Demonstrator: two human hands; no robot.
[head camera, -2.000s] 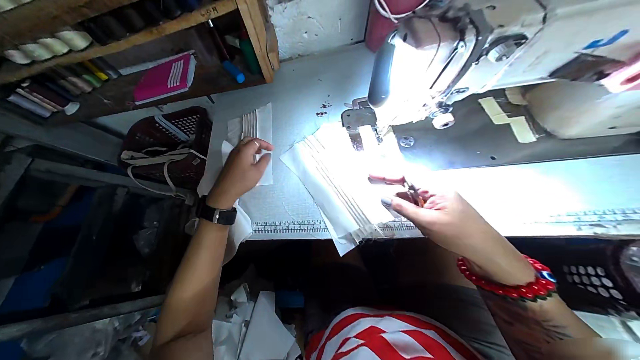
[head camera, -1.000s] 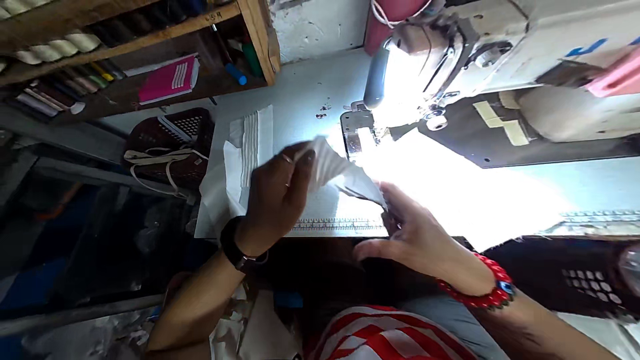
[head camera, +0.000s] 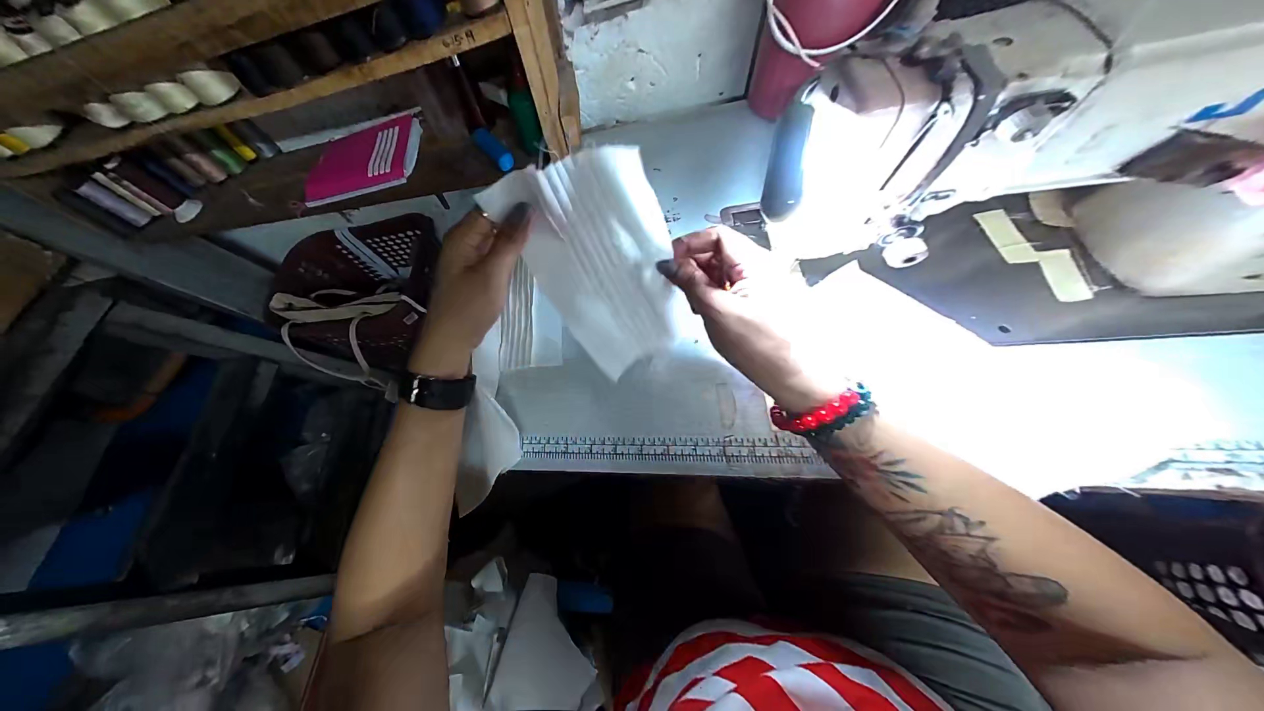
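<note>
A white pleated fabric piece (head camera: 602, 257) is held up above the table between my hands. My left hand (head camera: 482, 267) pinches its upper left corner between thumb and fingers. At its right edge, my right hand (head camera: 726, 286) grips the cloth; a small orange thing shows within the curled fingers, too little of it to name. Under and beside my left hand, another pleated white piece (head camera: 517, 331) lies on the table, with plain white cloth (head camera: 489, 434) hanging over the front edge. The sewing machine's needle area behind my right hand is washed out by glare.
A sewing machine (head camera: 987, 109) stands at the upper right. A measuring tape (head camera: 671, 450) runs along the table's front edge. A dark red basket (head camera: 346, 286) sits at the left, below a wooden shelf (head camera: 395, 69) with thread spools and a pink notebook (head camera: 363, 158). White cloth (head camera: 908, 385) lies under the lamp glare.
Two seconds ago the pleated piece lay on the table, with small scissors or snips in my right hand. Both hands then lifted it; now it is spread open, higher and farther back.
</note>
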